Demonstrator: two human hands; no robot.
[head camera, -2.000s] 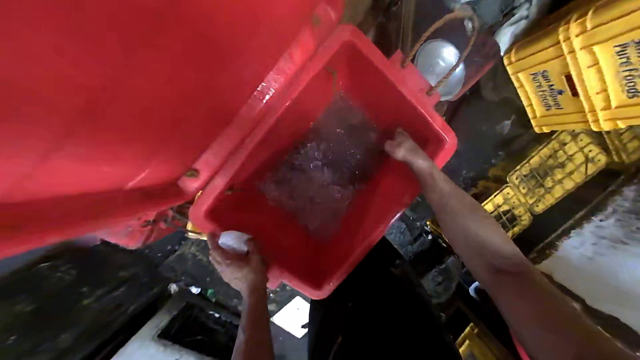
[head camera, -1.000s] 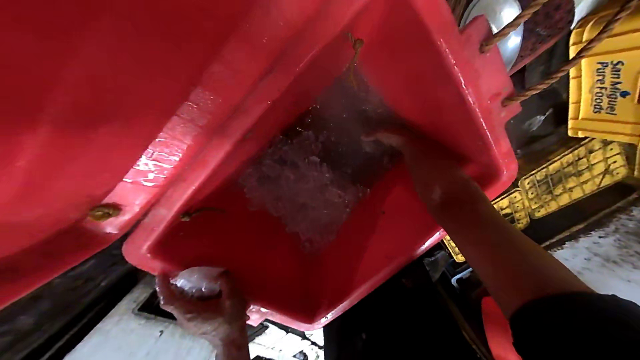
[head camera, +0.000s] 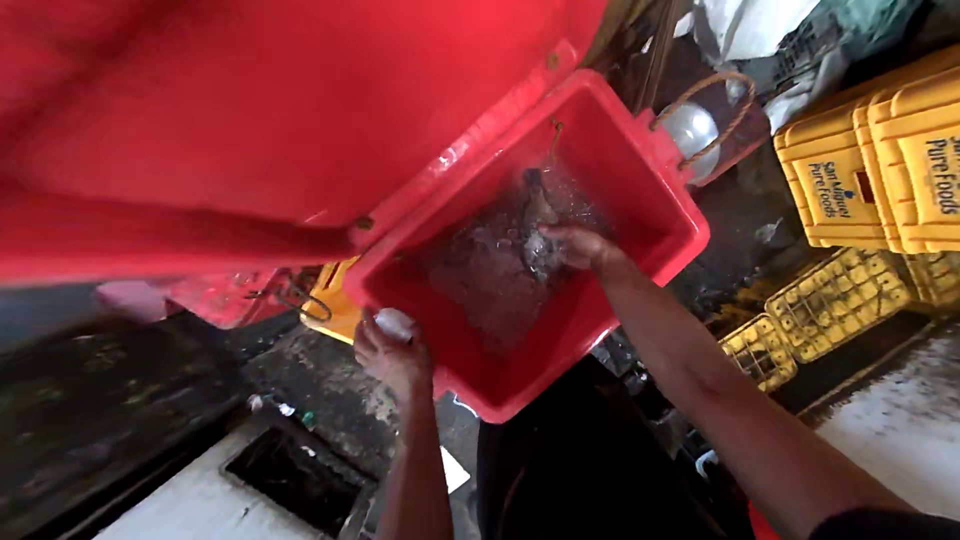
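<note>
A red plastic ice chest with icy water in it takes up the middle of the view. My right hand is down inside it, its fingers on a wet, partly clear, partly dark thing that may be a fish or a bag; I cannot tell which. At the chest's lower left corner, my left hand holds a whitish, rounded object against the rim. The red lid stands raised at the upper left.
Yellow crates are stacked at the right, above yellow grid crates. By the chest's rope handle lies a silvery bowl. A yellow container is behind the left corner. A dark opening shows at the lower left.
The wet, partly dark thing now shows at my right hand, above the ice. My left hand stays at the chest's corner with the whitish object. The view has swung back from a closer one.
</note>
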